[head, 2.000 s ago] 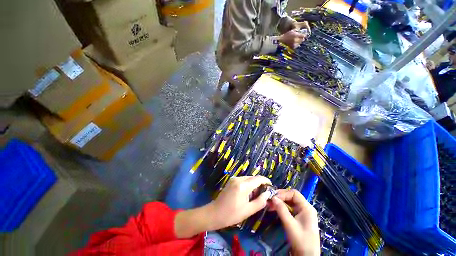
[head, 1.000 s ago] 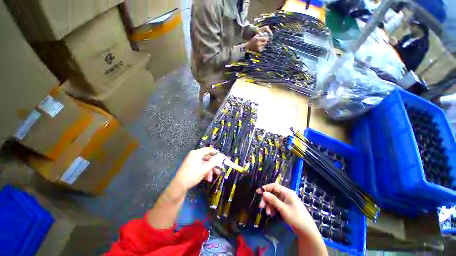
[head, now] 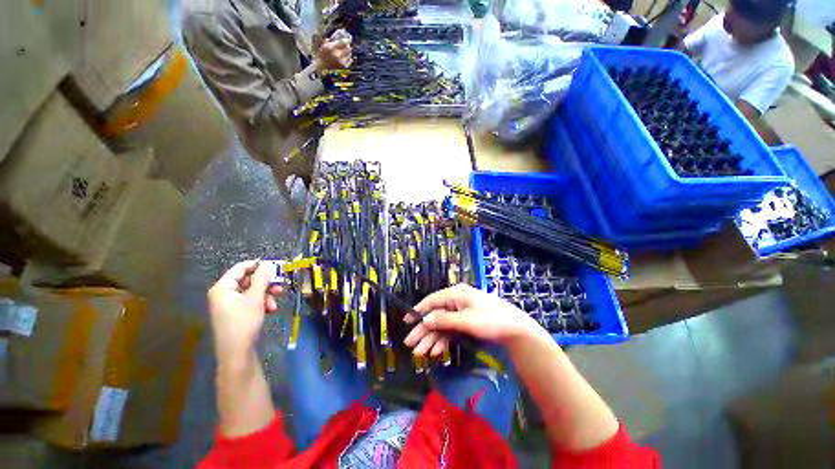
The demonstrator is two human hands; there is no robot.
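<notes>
My left hand (head: 245, 298) pinches a small pale piece (head: 274, 270) left of the cable rows, with a yellow band beside it. My right hand (head: 467, 321) has its fingers closed on a thin black cable (head: 394, 298), which runs between my hands over the rows. A yellow end shows below my right hand. Black cables with yellow marks (head: 348, 238) lie in dense rows on the tan tabletop. A loose cable bundle (head: 540, 229) lies diagonally across the near blue tray (head: 617, 316), which holds rows of black and silver modules (head: 540, 293).
Stacked blue totes (head: 586, 137) stand to the right, the top one filled with dark parts. A side tote (head: 792, 240) is at far right. A clear plastic bag (head: 517, 78) lies beyond the tray. Cartons (head: 69, 192) stand at left. One person works across the bench, another is at upper right.
The view has turned right. My hands, earlier together at a small piece, have moved apart with the cable stretched between them; my left hand is now left of the rows.
</notes>
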